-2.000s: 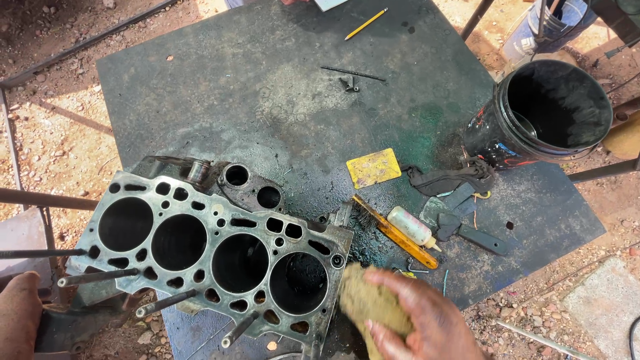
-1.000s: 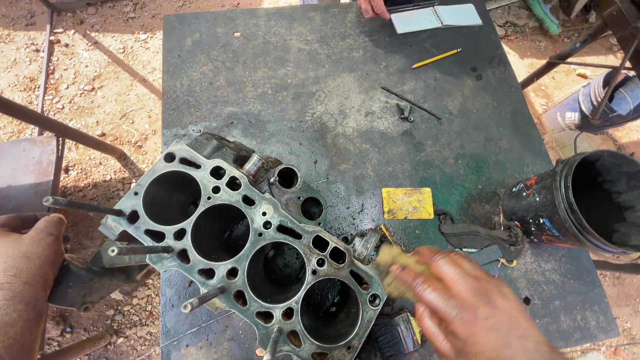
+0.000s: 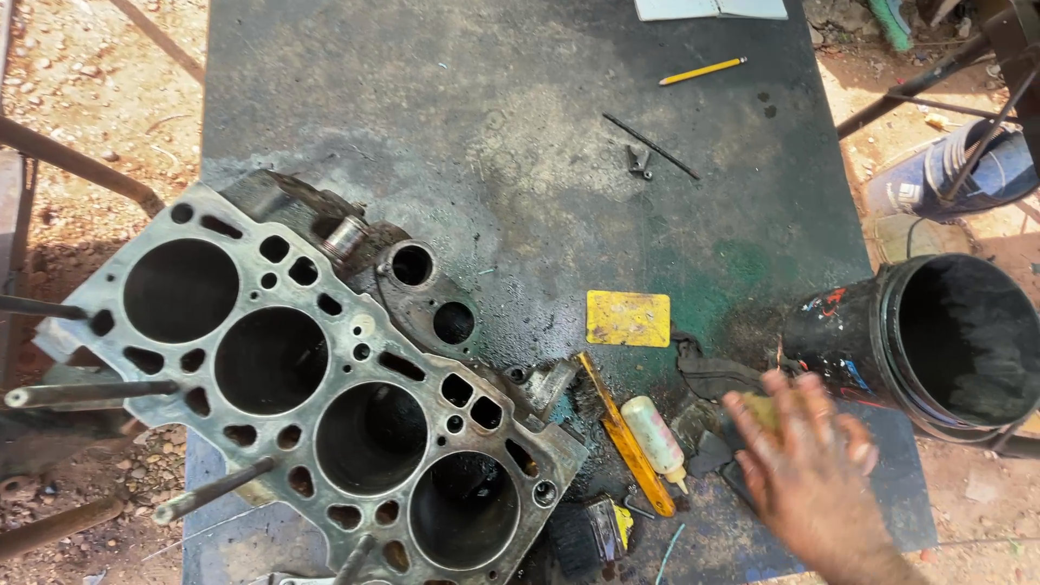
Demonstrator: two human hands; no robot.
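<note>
A four-bore engine block [image 3: 370, 370] lies across the table's lower left, deck face up, with metal rods sticking out along its near side. My right hand [image 3: 804, 463] is at the lower right over a yellowish sponge or cloth [image 3: 764, 410], beside a dark rag [image 3: 715, 372]; whether its fingers grip the sponge or cloth is hidden. Left of the hand lie a white squeeze bottle [image 3: 654, 439], a wire brush with a yellow handle [image 3: 638, 455] and a wide paintbrush [image 3: 589, 532]. My left hand is out of view.
A black bucket [image 3: 886, 341] stands at the right edge, with a blue bucket [image 3: 918, 175] behind it. On the table [image 3: 528, 203] are a yellow card [image 3: 628, 318], a thin black rod [image 3: 650, 146], a small metal part [image 3: 638, 162], a pencil [image 3: 703, 71] and an open notebook [image 3: 707, 6].
My right hand has moved right, from the block's corner to beside the black bucket. My left hand, at the left edge before, has gone from view. A hand by the notebook is also gone.
</note>
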